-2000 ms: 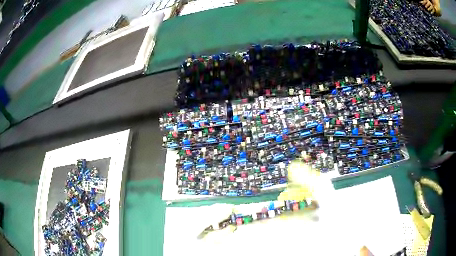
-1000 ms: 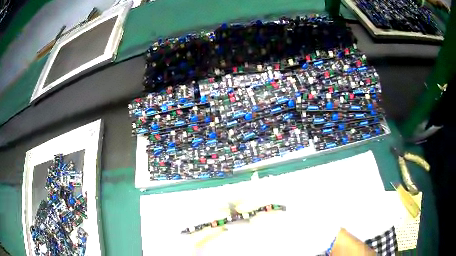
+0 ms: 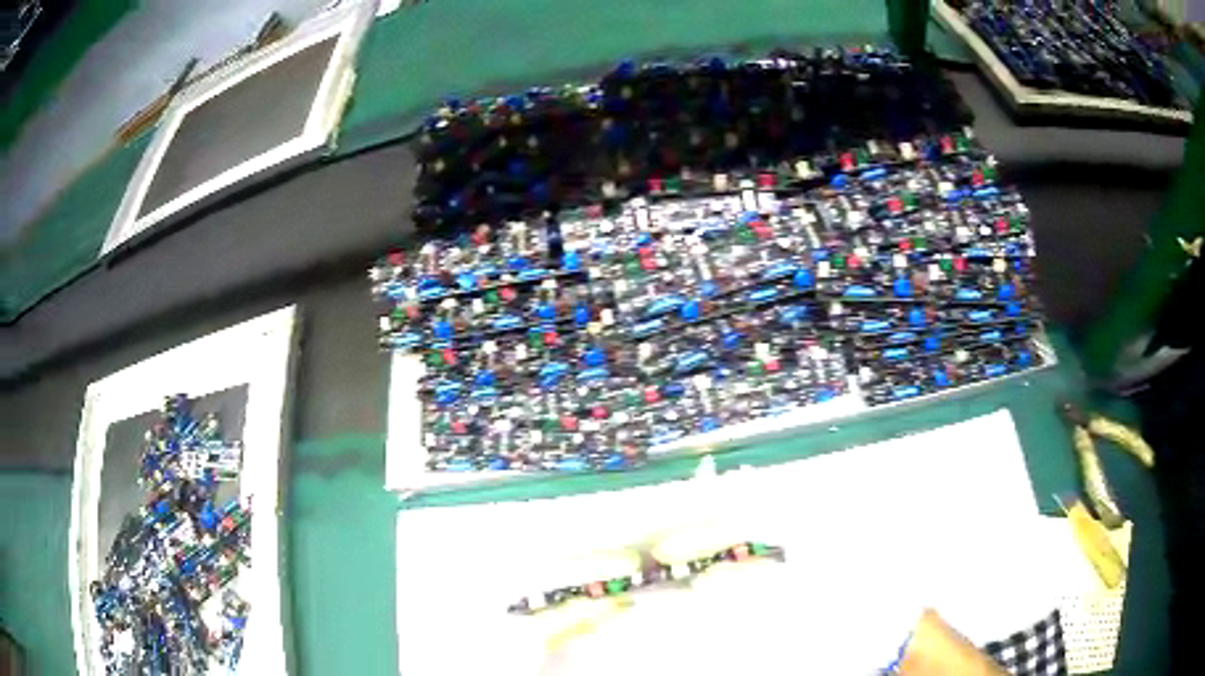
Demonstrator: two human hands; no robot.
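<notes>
A narrow board strip (image 3: 648, 576) with red, green and white parts lies slantwise over the bright white work sheet (image 3: 463, 581), its right end farther up in view. Glare washes out both hands. A pale yellow glove patch (image 3: 681, 548) touches the strip's far edge, and a fainter one (image 3: 582, 627) shows below its left half. Which hand each belongs to, and whether the fingers grip, cannot be told. A bare forearm (image 3: 945, 647) with a black-and-white checked sleeve (image 3: 1031, 650) enters at the bottom right.
A large stack of board strips (image 3: 714, 291) stands beyond the sheet. A white-framed tray (image 3: 271, 462) of jumbled boards is at left, an empty one (image 3: 132, 218) farther back. Yellow-handled pliers (image 3: 1094, 469) and a perforated pale-yellow sheet (image 3: 1097, 614) lie right. Another board-filled tray (image 3: 1057, 108) is top right.
Two seconds ago a yellow glove showed clearly at the strip's right half; now only washed-out patches show. The strip now looks narrower. The forearm and checked sleeve show more. The camera view has shifted.
</notes>
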